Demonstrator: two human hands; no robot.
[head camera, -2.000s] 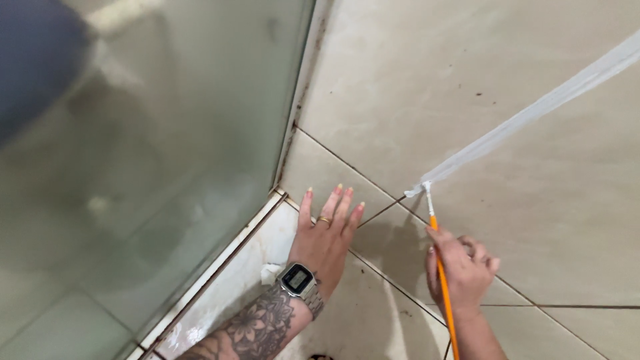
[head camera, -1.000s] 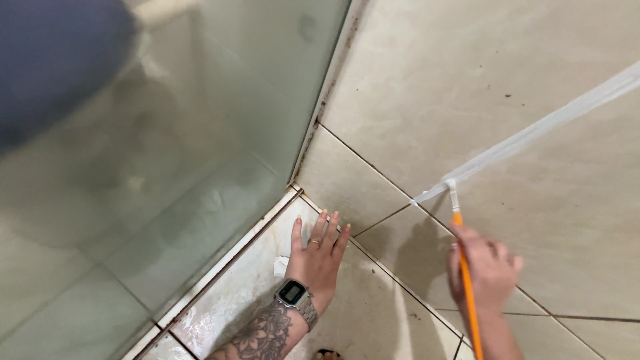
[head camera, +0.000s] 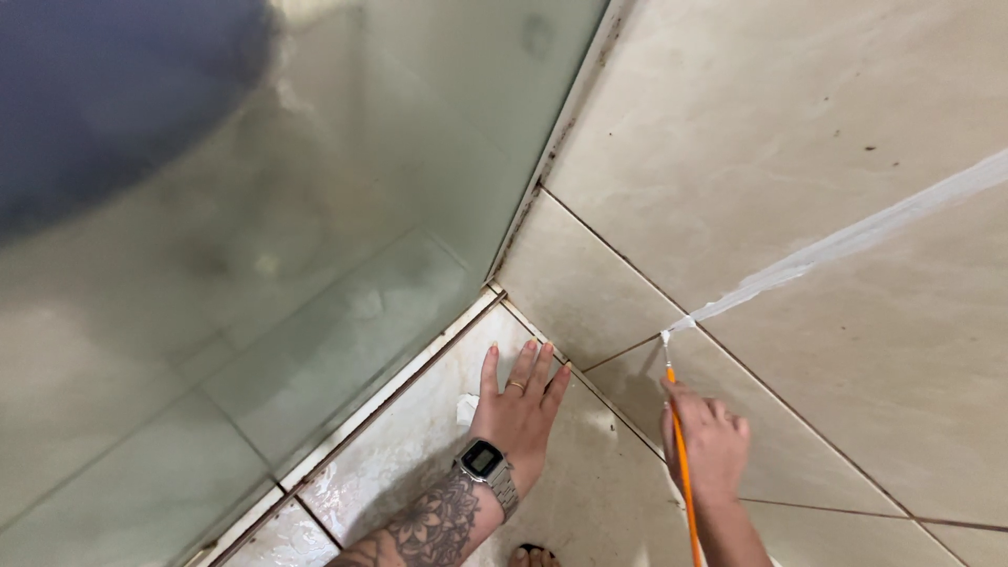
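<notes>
My right hand (head camera: 709, 445) grips a thin orange-handled paintbrush (head camera: 680, 449), whose white-coated tip touches the grout line between wall tiles at right of centre. From near the tip a broad white strip (head camera: 835, 244) runs up and right over a tile joint, with white smears past the dark crossing joint. My left hand (head camera: 516, 409), with a ring and a wristwatch (head camera: 480, 459), rests flat with fingers spread, its fingertips at the edge where floor and wall tiles meet. Beside it on the floor lies a small white scrap (head camera: 467, 409), partly behind the hand.
A glass shower panel (head camera: 331, 276) fills the left side, with a blurred dark blue shape at its upper left. Its stained frame (head camera: 551, 153) meets the tiled wall. A metal track (head camera: 394, 390) crosses the wet-looking floor. Toes of a foot (head camera: 534, 556) show at the bottom edge.
The brush tip in my right hand has moved down-left past the dark crossing joint, and white now shows on the short joint beyond it. My left hand stays low beside the wall's base.
</notes>
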